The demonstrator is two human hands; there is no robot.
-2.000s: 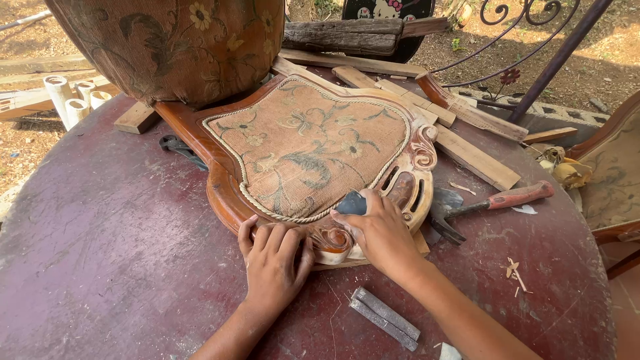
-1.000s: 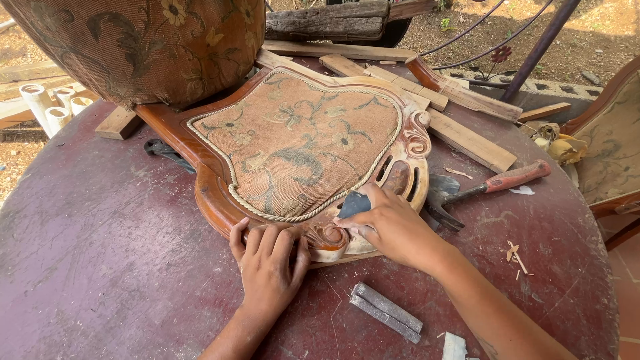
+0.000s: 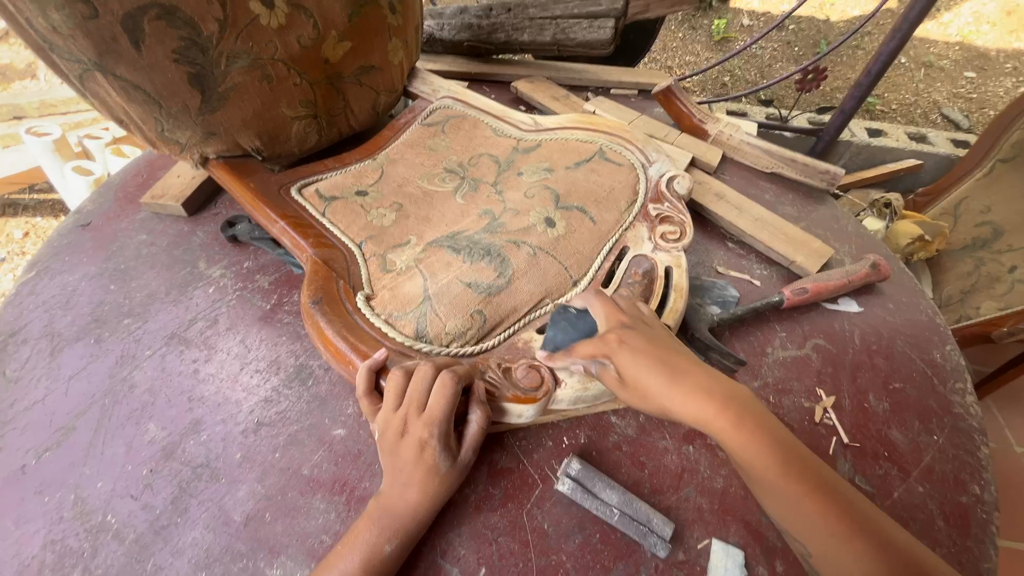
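An upholstered chair back (image 3: pixel 472 232) with a carved wooden frame and floral fabric edged in cord lies on the round table. Part of the frame is glossy brown, while the carved right end is pale and dull. My left hand (image 3: pixel 424 416) rests with bent fingers over the near frame edge, left of a carved scroll (image 3: pixel 524 380). Between the thumb and fingers of my right hand (image 3: pixel 632 352) is a dark folded piece of sandpaper (image 3: pixel 569 327), against the frame beside the cord. Its contact face is hidden.
A claw hammer (image 3: pixel 832 282) lies to the right, near wood strips (image 3: pixel 760 220). A grey folded abrasive piece (image 3: pixel 614 506) and a white scrap (image 3: pixel 726 558) lie nearest me. The padded seat (image 3: pixel 264 72) rises at upper left; dark pliers (image 3: pixel 260 238) lie below it. The table (image 3: pixel 160 384) is scratched.
My right hand has shifted slightly along the carved frame with the dark sandpaper still in its fingers. My left hand stays on the near edge.
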